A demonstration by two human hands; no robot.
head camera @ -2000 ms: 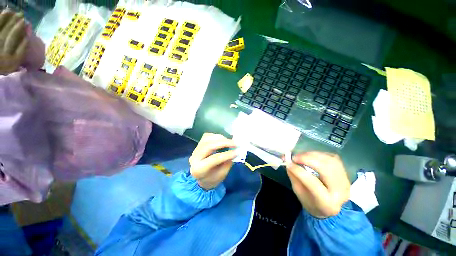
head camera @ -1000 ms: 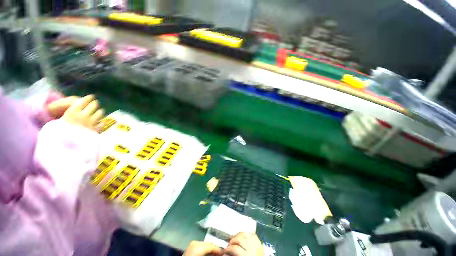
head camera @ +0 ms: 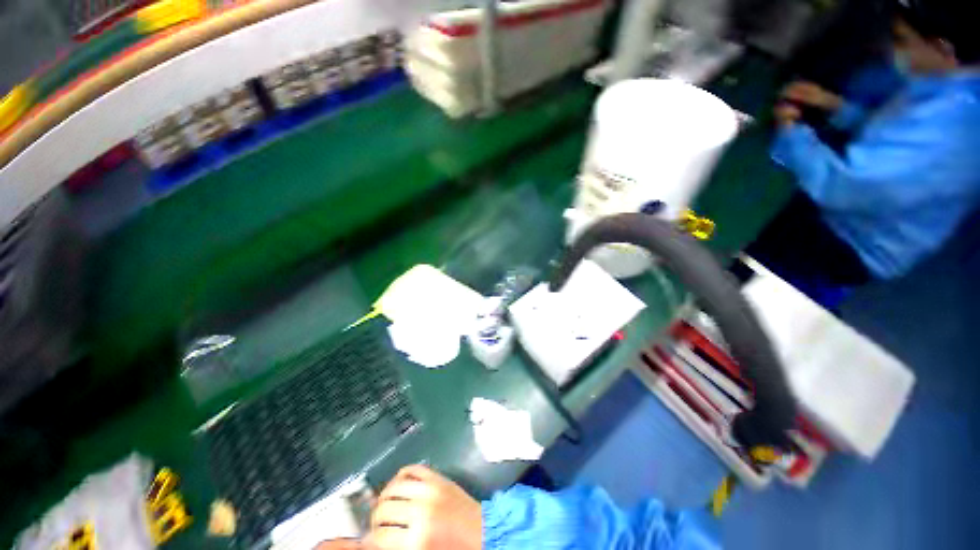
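Note:
My right hand (head camera: pixel 419 516) is at the bottom edge, its fingers closed at a white sheet (head camera: pixel 322 518) and partly cut off by the frame. Only a small bit of skin left of it may belong to my left hand; I cannot tell. The white sheet lies over the near edge of the grid of black-framed windows (head camera: pixel 312 424), which is blurred. Several yellow housings (head camera: pixel 167 507) are at the lower left, beside the white foam sheet (head camera: pixel 102 505). A small pale-yellow piece (head camera: pixel 221 518) lies between them and the grid.
A yellow sheet (head camera: pixel 430 295), whitish bottle (head camera: pixel 490 335) and crumpled wipe (head camera: pixel 503 432) are right of the grid. Farther right are a white box unit (head camera: pixel 575 317), a white canister (head camera: pixel 656 150) and a black hose (head camera: pixel 720 295). A person in blue (head camera: pixel 892 161) sits at the upper right.
The view has swung right. The coworker in pink has left the picture, and the canister, hose and person in blue now show. My hands are lower and more cut off.

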